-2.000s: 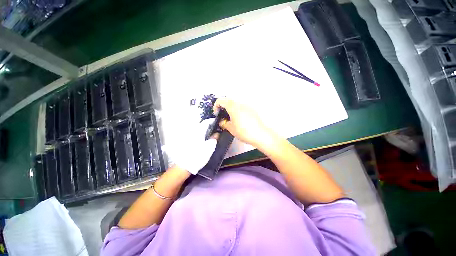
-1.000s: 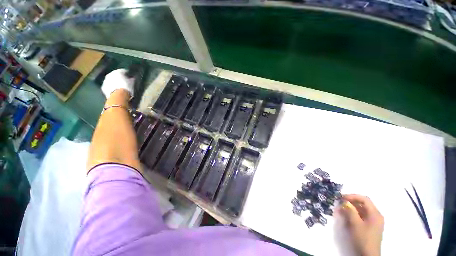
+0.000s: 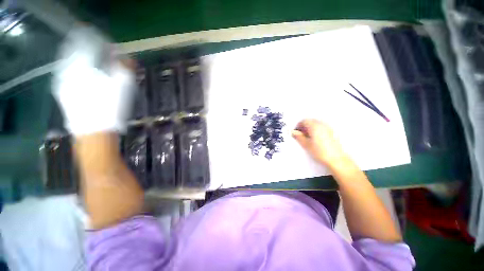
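A loose pile of small dark insert parts (image 3: 267, 131) lies on the white work sheet (image 3: 297, 69), with one part apart at its upper left. My bare right hand (image 3: 314, 138) is just right of the pile, thumb and fingers pinched around what looks like one small dark part. My gloved left hand (image 3: 93, 87) is raised at the upper left, over the tray's left part, and strongly blurred. Whether it holds anything cannot be told. The clear tray (image 3: 204, 115) holds two rows of black housings (image 3: 193, 153); my left hand and forearm hide part of it.
Dark tweezers (image 3: 367, 102) with a reddish tip lie on the sheet's right side. Several black housings (image 3: 419, 106) lie on the green bench right of the sheet. Translucent sheeting hangs over the far right edge. White sheets (image 3: 42, 230) are stacked at lower left.
The view has swung back right. My left hand has moved from the bench beyond the tray's far left end to over the tray's left part. My right hand is now slightly clear of the pile.
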